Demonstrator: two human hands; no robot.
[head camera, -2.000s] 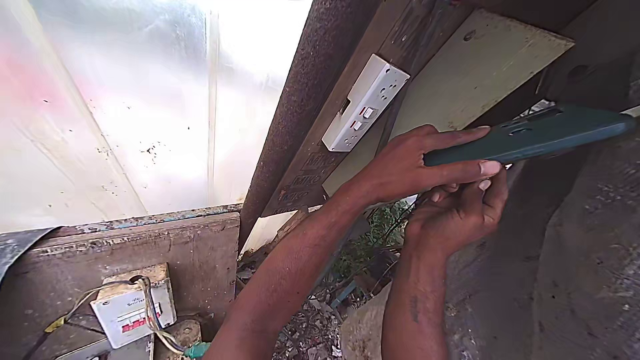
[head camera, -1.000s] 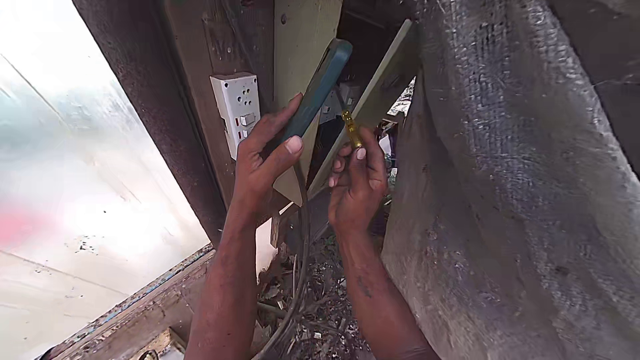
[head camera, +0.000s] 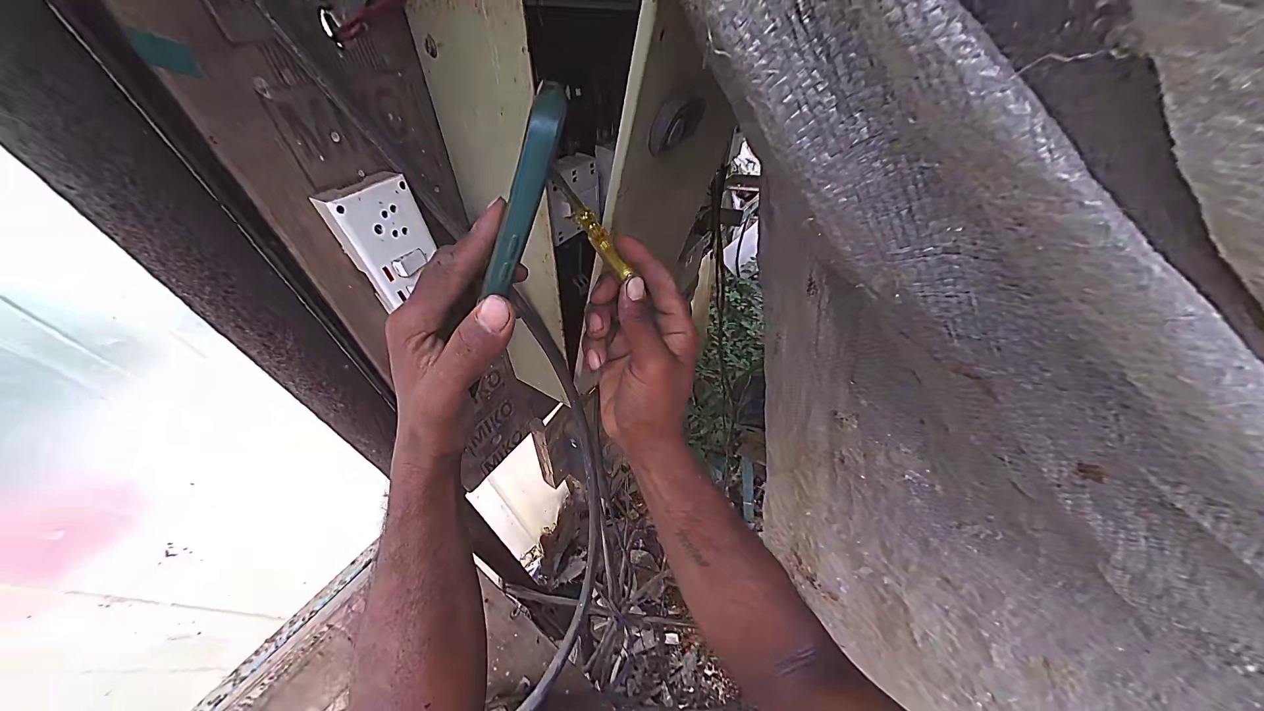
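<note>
My left hand (head camera: 449, 331) grips a smartphone in a teal case (head camera: 527, 193), seen edge-on and held upright. My right hand (head camera: 644, 346) pinches the yellow transparent handle of a screwdriver-type tester (head camera: 603, 245), its thin shaft pointing up and left into a metal cabinet (head camera: 474, 109). Inside the cabinet, behind the phone and the shaft, is a pale switchgear module (head camera: 576, 188). Whether the tip touches it cannot be told. The cabinet door (head camera: 657, 138) stands ajar on the right. A white switch and socket board (head camera: 380, 232) is fixed to the plywood left of my left hand.
A thick dark cable (head camera: 592, 494) hangs from the cabinet down past my forearms. Grey woven sheeting (head camera: 987, 395) drapes along the right side. A rusty metal post (head camera: 197, 237) slants across the left, beside a pale translucent panel (head camera: 178, 474). Dry leaves and debris lie below.
The view has swung a lot toward the cabinet. The phone has gone from nearly level to upright. The yellow tester, not visible two seconds ago, now shows in my right hand.
</note>
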